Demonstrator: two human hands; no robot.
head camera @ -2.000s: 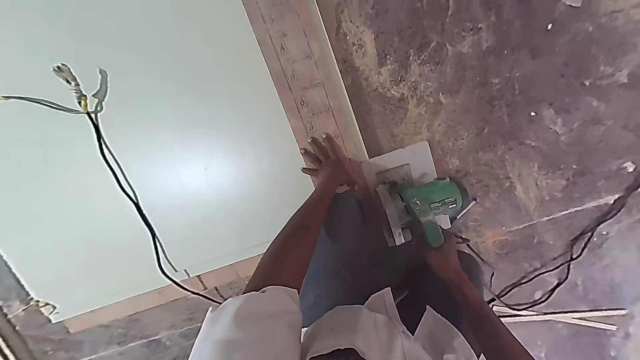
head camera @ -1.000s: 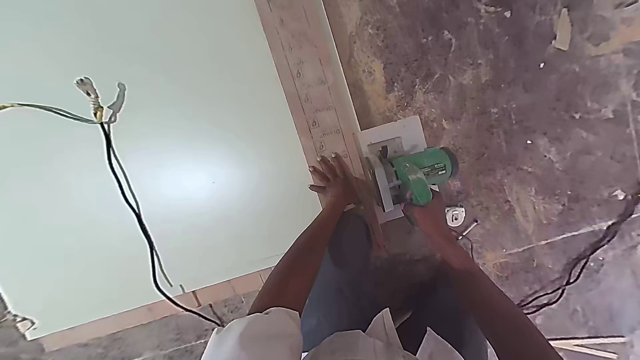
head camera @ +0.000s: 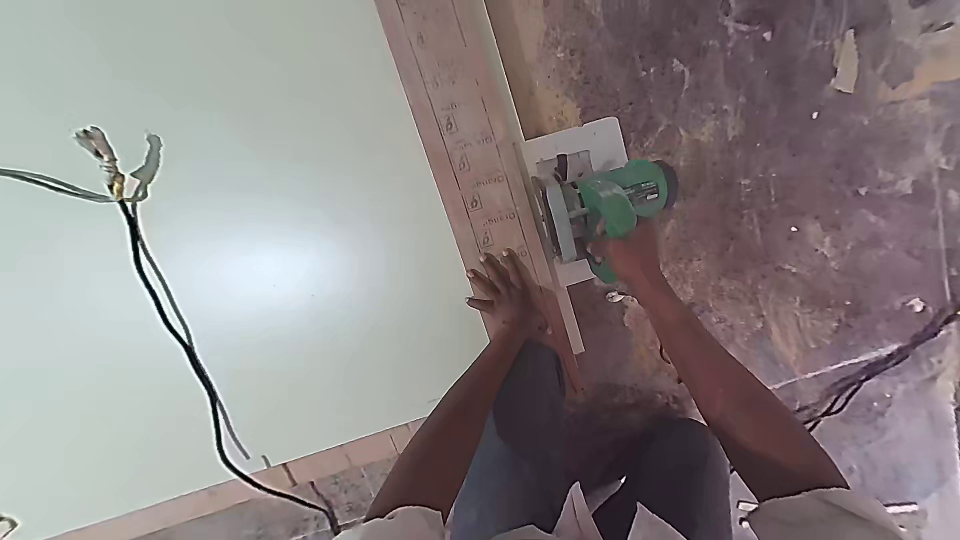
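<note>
My right hand grips the handle of a green circular saw. The saw rests on a pale rectangular base plate along the right edge of a large board. Spread flat, my left hand presses on a printed wooden strip that runs along this edge. A thin pale strip sticks out below the saw, towards my knees. The saw blade is mostly hidden by its guard and housing. The large pale green board spreads out to the left.
A black cable lies across the board, with twisted, frayed ends near the upper left. More dark cables lie on the stained floor at the right. My knees are close below the board's corner.
My right hand and the saw have moved forward along the board's edge, and a thin strip now shows behind the saw. My left hand stays on the printed strip.
</note>
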